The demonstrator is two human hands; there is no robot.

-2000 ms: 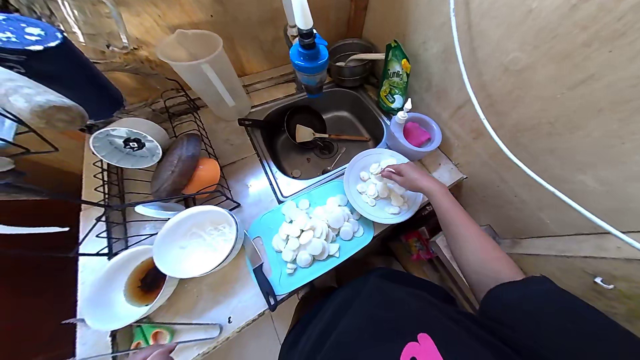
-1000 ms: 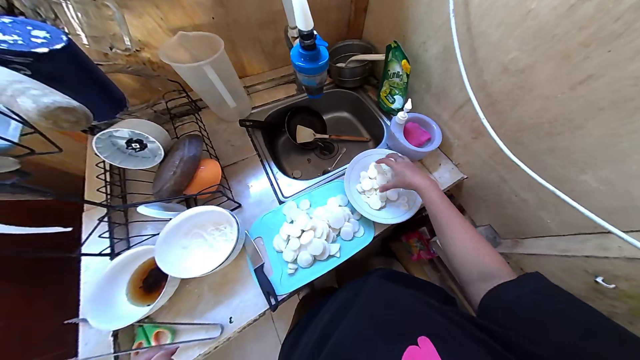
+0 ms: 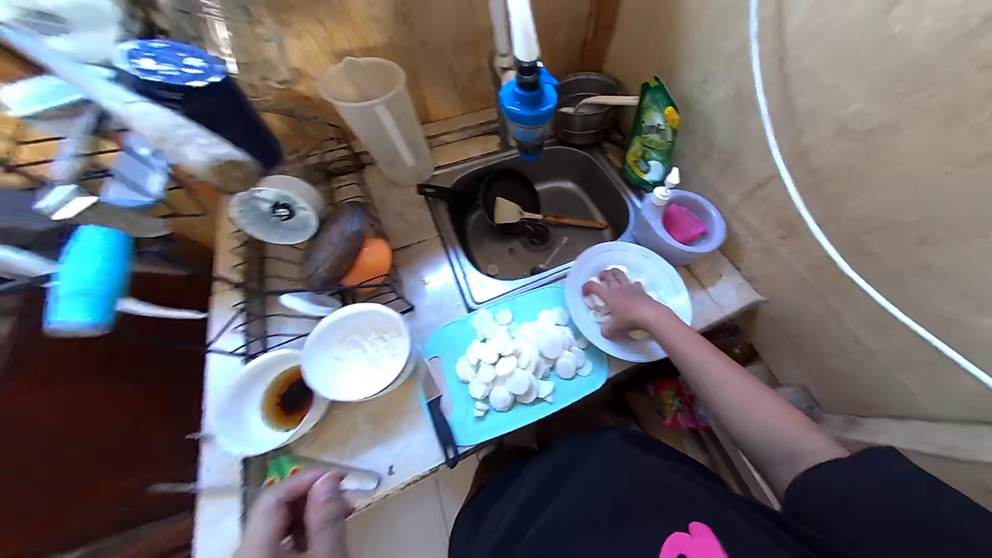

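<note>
My right hand point(image 3: 620, 304) is inside a round white bowl point(image 3: 673, 283), its fingers bent down over round white slices; its grip on them is hidden. Just left of the bowl, a light blue cutting board point(image 3: 465, 430) bears a heap of similar slices point(image 3: 515, 360). A kitchen knife with a black handle point(image 3: 442, 432) rests along the board's left edge. At the bottom left is my left hand point(image 3: 306, 511), thumb and fingers bent close together. Beside it lie a metal utensil point(image 3: 360, 478) and a green item point(image 3: 283, 467); whether the hand holds anything is unclear.
A steel sink point(image 3: 581, 182) holds a black pan and a wooden-handled spatula point(image 3: 554, 219). Left stand a white bowl point(image 3: 356, 353), a bowl of dark liquid point(image 3: 240, 418) and a wire rack point(image 3: 256, 294). A lilac tub point(image 3: 717, 232) is beside the sink; a pitcher point(image 3: 380, 116) stands behind.
My left hand, barely visible at the bottom edge before, now shows more fully. My right hand has shifted toward the left part of the bowl. The view has turned somewhat left.
</note>
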